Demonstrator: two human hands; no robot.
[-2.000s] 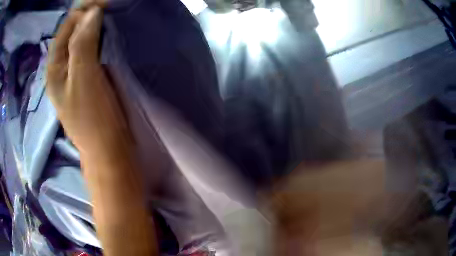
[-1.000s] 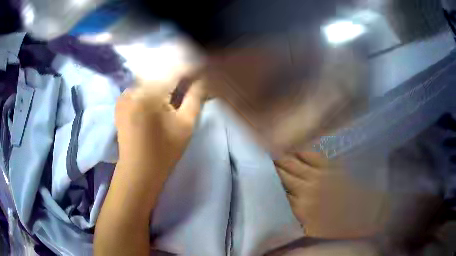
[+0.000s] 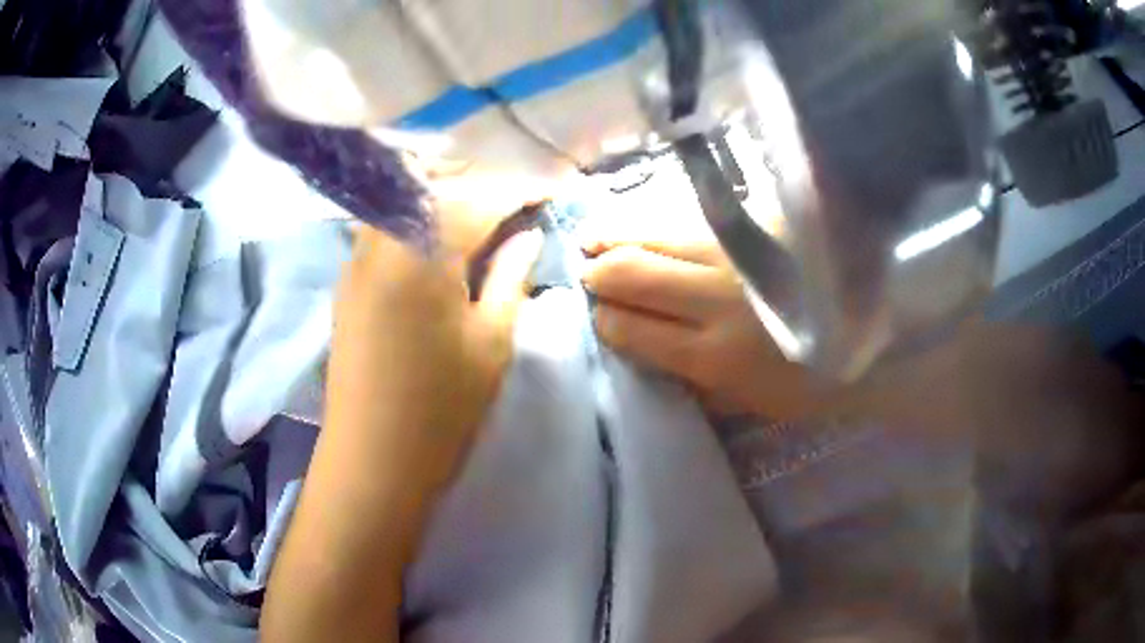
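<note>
A light blue-grey garment piece (image 3: 527, 502) hangs from the sewing area down towards me, with a narrow dark line along its middle. My left hand (image 3: 433, 302) lies on its upper left edge, thumb and fingers at the cloth near the needle area. My right hand (image 3: 684, 308) pinches the upper right of the cloth, fingertips close to my left thumb. The white sewing machine head (image 3: 553, 75) with a blue stripe is above both hands. The needle and presser foot are lost in bright glare.
Folded grey cloth (image 3: 113, 415) is heaped at the left. Purple frayed cloth (image 3: 289, 157) hangs left of the machine head. A blurred shiny curved shape (image 3: 879, 163) covers the upper right. A printed ruler scale (image 3: 804, 452) shows near my right forearm. A grey pot-like object (image 3: 1061, 151) stands far right.
The dark cloth side has gone from view and the light side lies under my hands. My right hand has moved up beside my left. The machine head has come into clearer view.
</note>
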